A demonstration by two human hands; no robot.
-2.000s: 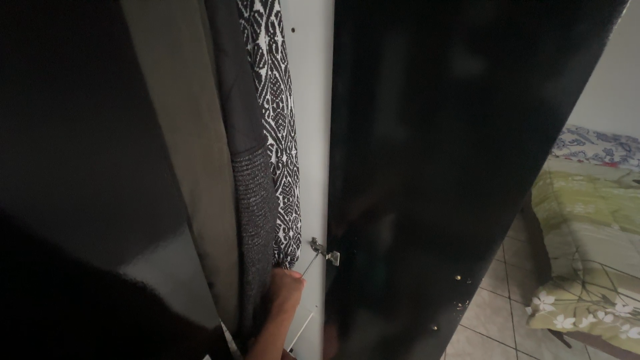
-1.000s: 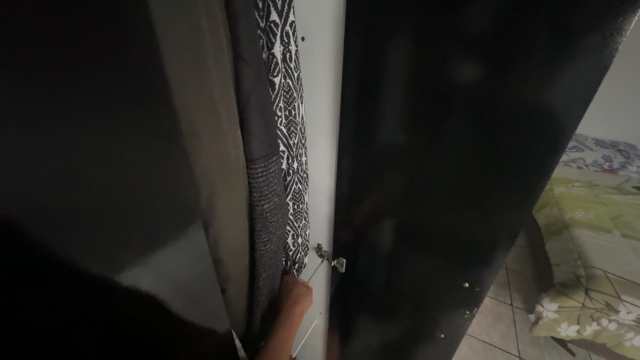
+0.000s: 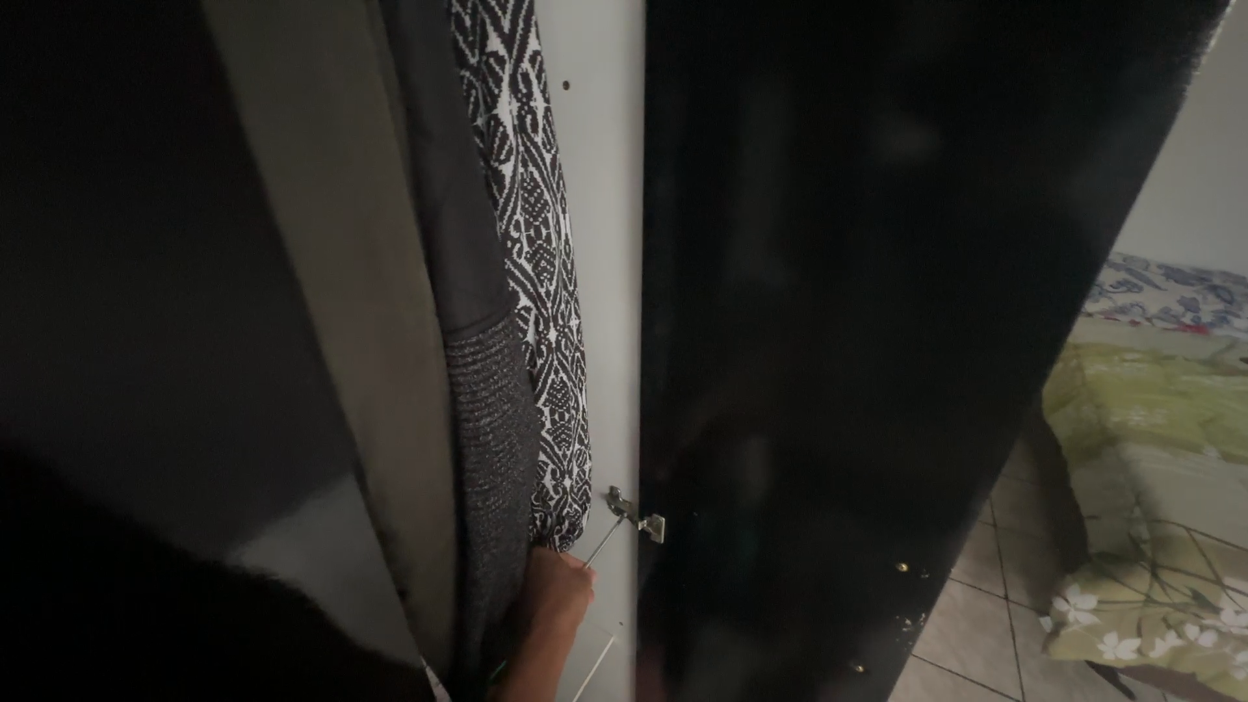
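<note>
My right hand (image 3: pixel 561 585) comes up from the bottom, closed around a tool with a thin metal shaft (image 3: pixel 603 542), apparently a screwdriver; its handle is hidden in my fist. The shaft's tip meets a metal cabinet hinge (image 3: pixel 620 504), whose other part is on the edge of the black door (image 3: pixel 829 292). The hinge is fixed to the white inner side panel (image 3: pixel 604 292) of the wardrobe. Just above my hand hangs a black-and-white patterned garment (image 3: pixel 556 380), beside a dark grey garment (image 3: pixel 492 419). My left hand is out of view.
A glossy black panel (image 3: pixel 146 292) fills the left side. Small metal fittings (image 3: pixel 902 566) show low on the black door. Beyond it, at the right, are a bed with a green floral cover (image 3: pixel 1150 409) and a tiled floor (image 3: pixel 965 604).
</note>
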